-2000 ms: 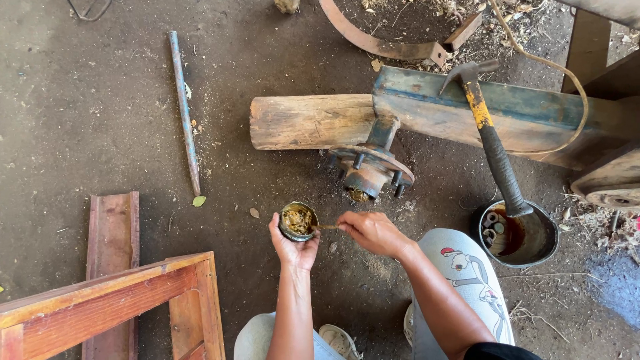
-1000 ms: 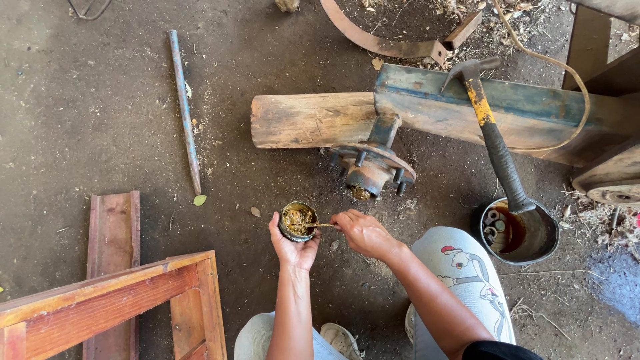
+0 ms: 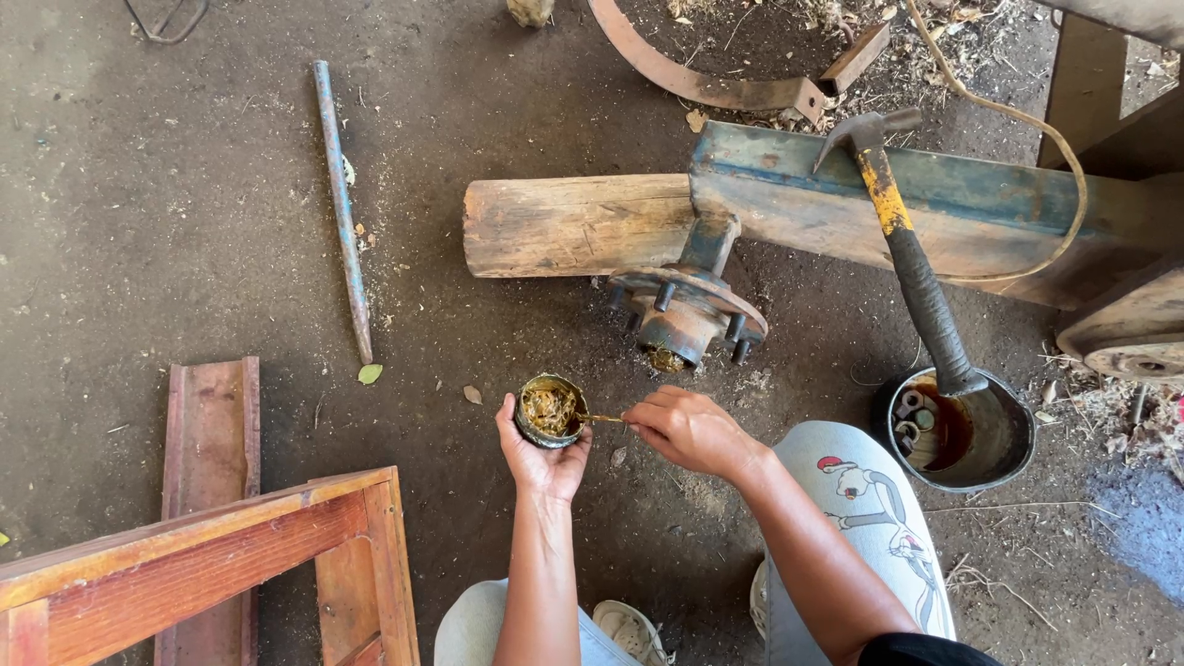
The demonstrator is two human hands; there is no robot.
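Note:
My left hand (image 3: 546, 458) holds a small round tin (image 3: 552, 412) of yellow-brown grease, its open top facing up. My right hand (image 3: 689, 430) grips a thin grease-coated stick (image 3: 601, 419), whose far end rests at the tin's rim. Just beyond my hands is a rusty wheel hub (image 3: 680, 319) with studs, its greasy open end pointing towards me. It is joined to a blue metal beam (image 3: 832, 194). A claw hammer (image 3: 902, 240) with a black and yellow handle lies across the beam, the handle's end over a black container (image 3: 1004, 435) with nuts and dark oil.
A wooden log (image 3: 578, 227) lies by the beam's end. A blue metal rod (image 3: 342, 213) lies on the ground at left. Near left are a wooden frame (image 3: 213, 555) and a rusty channel (image 3: 213, 435). A curved metal strip (image 3: 684, 79) and a cable (image 3: 1064, 157) are at the far side.

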